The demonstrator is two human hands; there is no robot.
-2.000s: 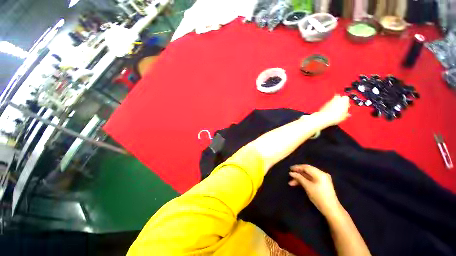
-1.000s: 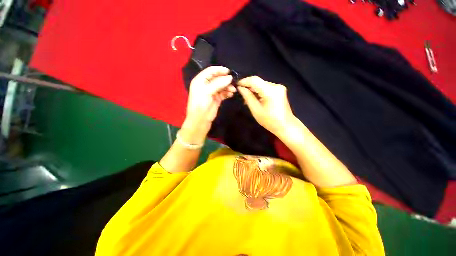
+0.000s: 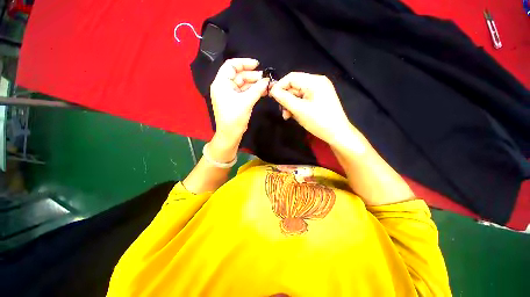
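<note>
My left hand (image 3: 235,96), with a pale band at the wrist, pinches a small dark glossy coat button (image 3: 269,73) above the coat, near the collar end. My right hand (image 3: 311,101) meets it from the right, thumb and finger pinched together just below the button. What it pinches is too small to make out; no needle or thread can be told. The dark coat (image 3: 372,81) lies beneath and beyond both hands, stretching to the right. A silver-white hanger hook (image 3: 186,28) sticks out at its collar.
Red cloth (image 3: 116,64) covers the table, its near edge running below the coat. Thread snips (image 3: 493,30) lie on the cloth beyond the coat at the upper right. A green floor (image 3: 128,156) shows past the edge. My yellow top fills the lower middle.
My left hand has come back from the button pile to meet my right hand near the collar. The view has tilted down, and the tubs and button pile have left it.
</note>
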